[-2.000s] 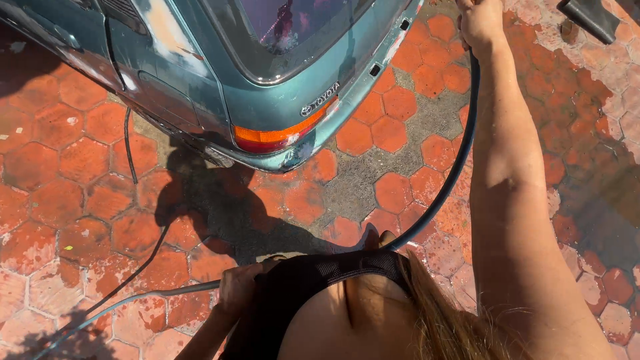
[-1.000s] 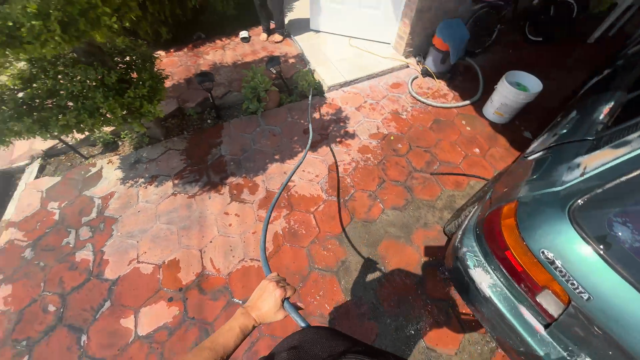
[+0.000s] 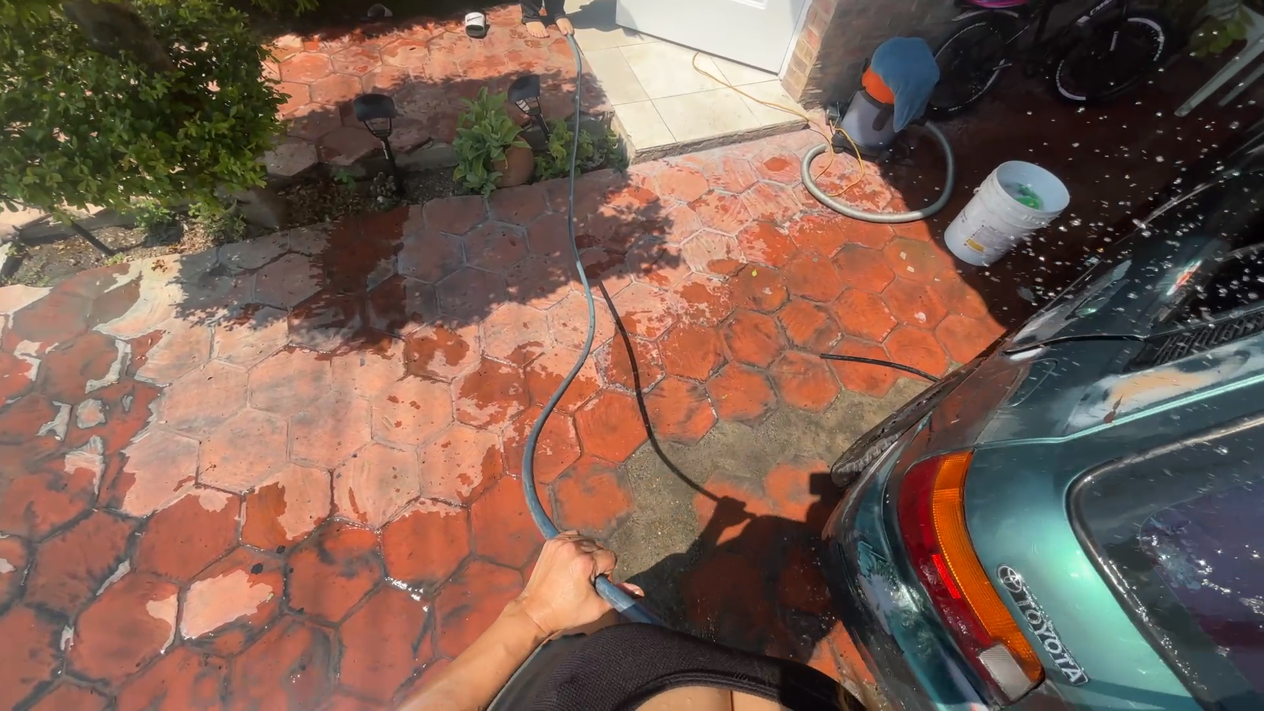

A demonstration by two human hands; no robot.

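Note:
My left hand (image 3: 571,585) is closed around a blue-grey garden hose (image 3: 539,494) at the bottom centre, beside my dark top. The hose runs from my fist up across the tiles towards a person's bare feet (image 3: 546,27) at the top. At the right stands a green Toyota car (image 3: 1027,513), its red and orange tail light (image 3: 973,583) facing me. Water drops (image 3: 1096,148) hang in the air over and beside the car. My right hand is outside the view.
A white bucket (image 3: 978,225) with something green inside and a wet-dry vacuum (image 3: 871,117) with a coiled grey hose (image 3: 946,188) stand beyond the car. Bicycles (image 3: 1106,59) are behind them. Potted plant (image 3: 513,164), garden lamps (image 3: 377,114) and a bush (image 3: 128,99) line the far bed.
The view has swung from the car's rear to the driveway. My right hand, in view at first, has left it. Water drops now show by the car; my left hand still grips the hose.

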